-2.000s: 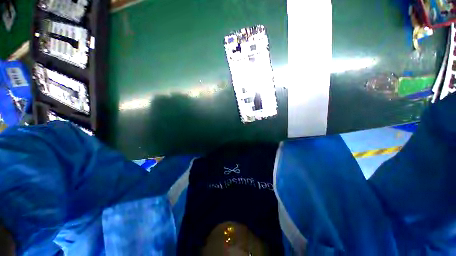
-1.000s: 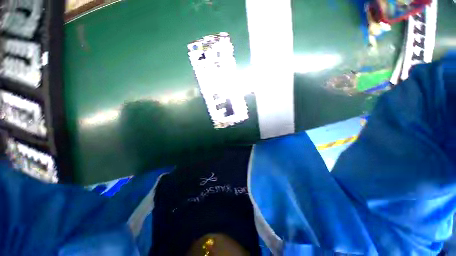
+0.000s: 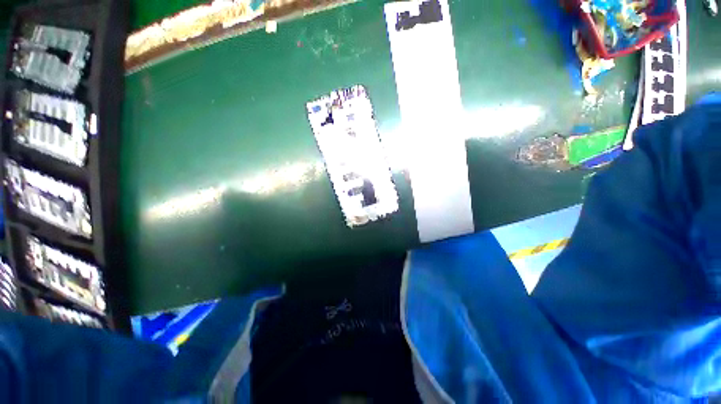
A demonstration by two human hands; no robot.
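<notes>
A silvery-white phone mid-frame point(image 3: 357, 158) lies alone on the dark green bench mat, slightly tilted, with its board end away from me. To its right lies a long white sticker backing sheet point(image 3: 433, 134), plain white over most of its length, with black notched shapes at its far end. Neither of my hands is in view; only my blue sleeves show at the lower left and lower right. Nothing touches the frame.
A black phone tray point(image 3: 111, 158) on the left holds a column of silvery frames. A red-rimmed scrap box point(image 3: 628, 49) is at the upper right. Spare sticker sheets point(image 3: 662, 79) lie beside it. A green card point(image 3: 594, 145) with a clear end lies on the right.
The view has shifted, so more of the tray and the sheet's far end with black shapes now show. The frame and backing sheet keep their places relative to each other.
</notes>
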